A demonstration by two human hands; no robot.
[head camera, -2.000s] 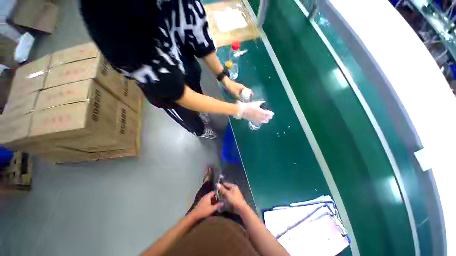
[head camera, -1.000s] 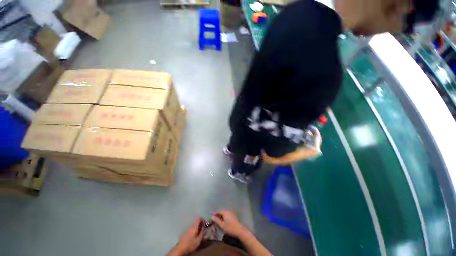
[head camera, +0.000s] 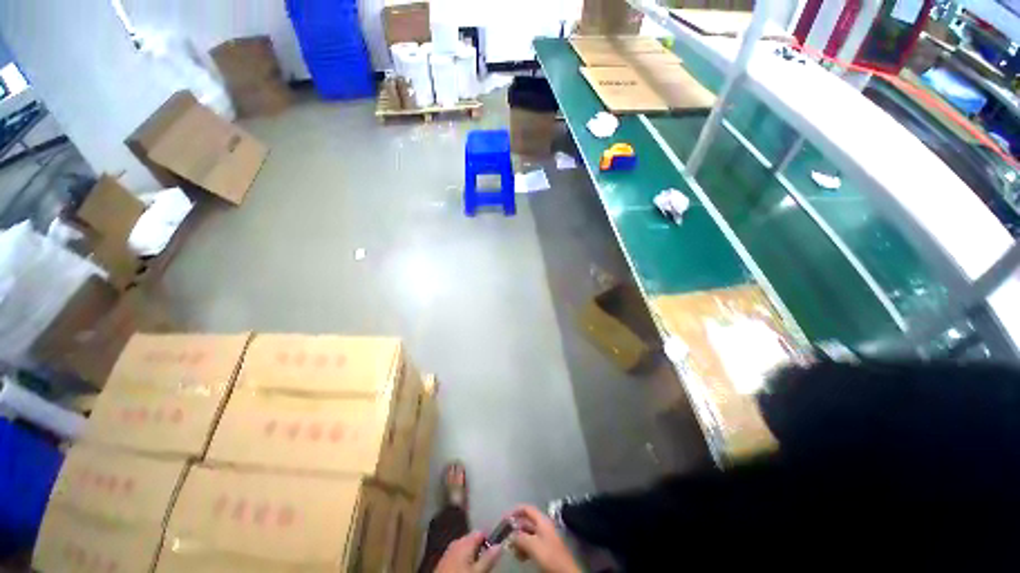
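Note:
My left hand (head camera: 461,553) and my right hand (head camera: 541,542) are close together at the bottom of the picture, in front of my body. Between their fingers is a small dark marker pen (head camera: 501,532). Both hands seem to touch it, but the fingers are small and blurred, and I cannot tell if its cap is on. The stacked tan cartons (head camera: 280,453) with red print stand to the left of my hands and do not touch them.
A person in black clothing (head camera: 805,492) stands close at the right, beside the green bench (head camera: 682,252). A blue stool (head camera: 489,174) stands in the aisle ahead. An open carton (head camera: 617,327) lies under the bench. An orange and blue dispenser (head camera: 617,158) sits on the bench.
The view has swung up the aisle, so the stool and far bench show more. The person now appears at the lower right. My hands remain together around the small dark item.

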